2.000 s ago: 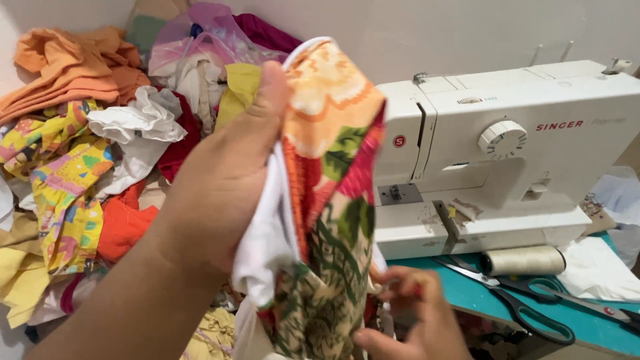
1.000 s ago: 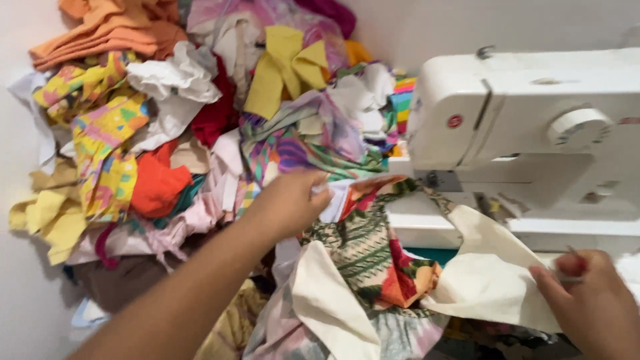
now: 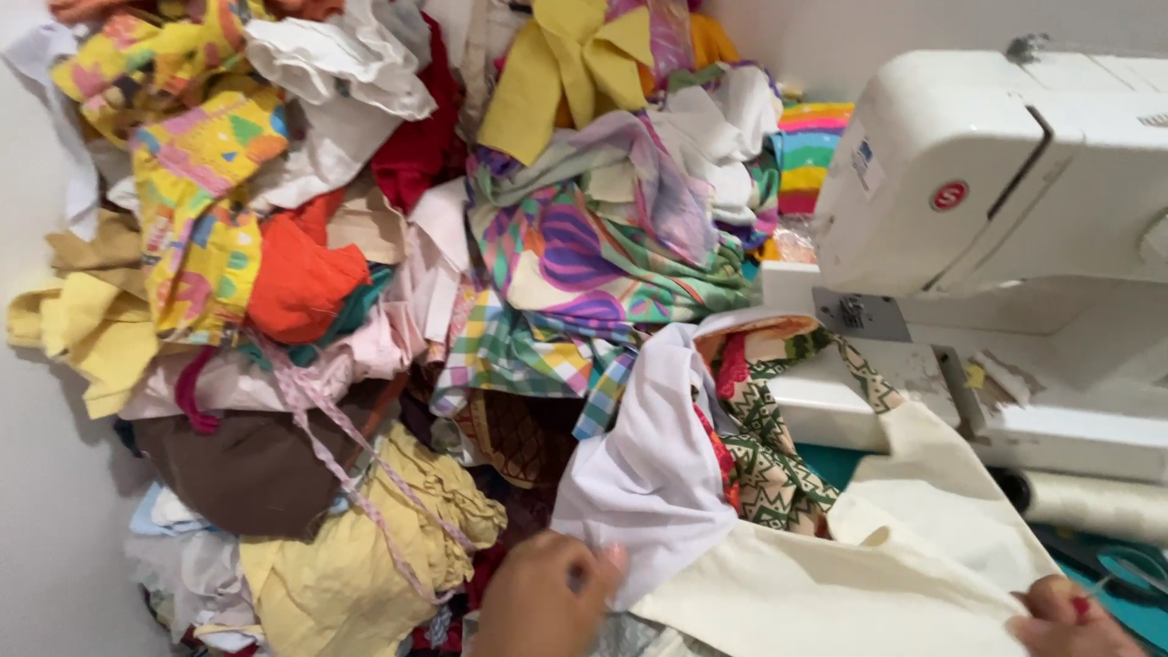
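Cream fabric [image 3: 821, 584] stretches across the lower right, joined or lying against a printed cloth [image 3: 776, 456] with green zigzags and red parts. Pinched between the fingers of my right hand [image 3: 1072, 611] is the cream fabric's right corner. My left hand [image 3: 547, 593] is at the bottom middle, blurred, its fingers at the lower edge of a white cloth [image 3: 648, 465]; whether it grips that cloth is unclear. The printed cloth's upper part rests against the bed of a white Singer sewing machine [image 3: 967, 173], near its presser foot [image 3: 853, 312].
A large heap of mixed garments and fabric fills the left and middle, with yellow print cloth [image 3: 196, 210], a brown piece [image 3: 246, 465] and pale yellow cloth [image 3: 347, 566]. A thread cone [image 3: 1095, 506] lies below the machine, beside scissors [image 3: 1131, 570] on a teal surface [image 3: 1113, 607].
Two seconds ago my left hand held the floral cloth up; the cloth is now lowered and spread. Since one second ago my left hand has moved down from its upper part. The view has shifted.
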